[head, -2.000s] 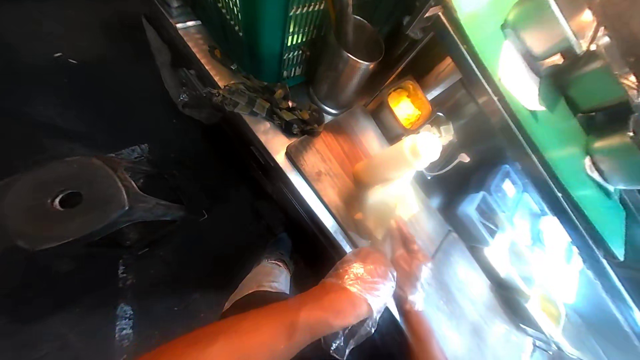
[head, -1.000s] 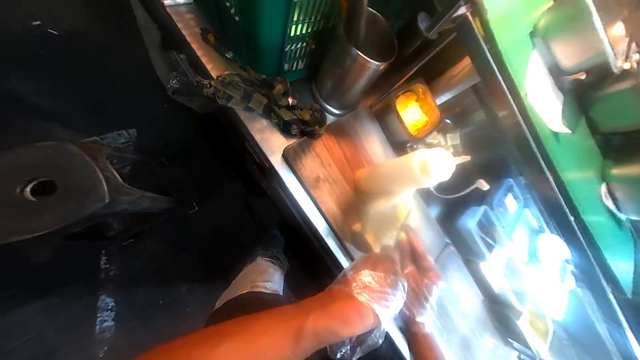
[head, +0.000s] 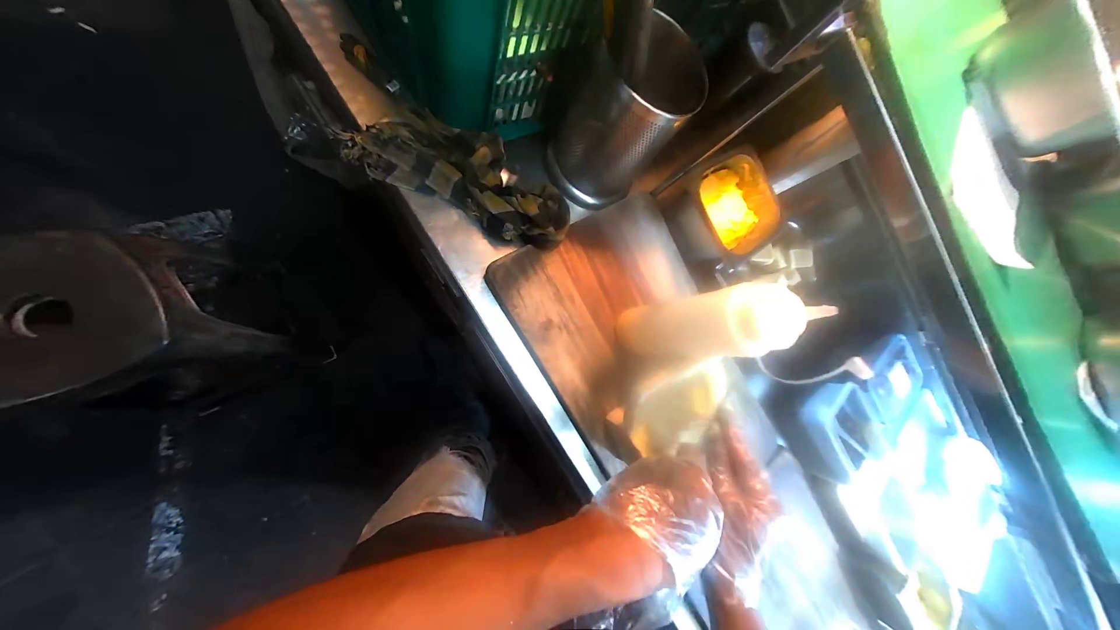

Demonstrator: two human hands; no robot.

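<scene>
Both my hands wear clear plastic gloves and meet at the near end of a wooden cutting board (head: 560, 297). My left hand (head: 665, 507) touches the edge of a pale, glare-washed food item (head: 674, 407) whose kind I cannot tell. Beside it my right hand (head: 739, 472) has its fingers extended along the same item. Whether either hand grips it is unclear, as blur and glare hide the fingertips. A pale squeeze bottle (head: 709, 324) lies across the board just beyond the item, its nozzle pointing right.
A crumpled patterned cloth (head: 437, 171) lies by the board's far corner, near a green plastic crate (head: 472, 70) and a perforated metal cylinder (head: 630, 122). Food containers (head: 739, 206) line the right. A stool (head: 79, 315) stands at left, and a foot shows below the counter.
The view has shifted somewhat. My hands stay close together by the pale item, and the bottle still lies on the board. Nothing has plainly been picked up or let go.
</scene>
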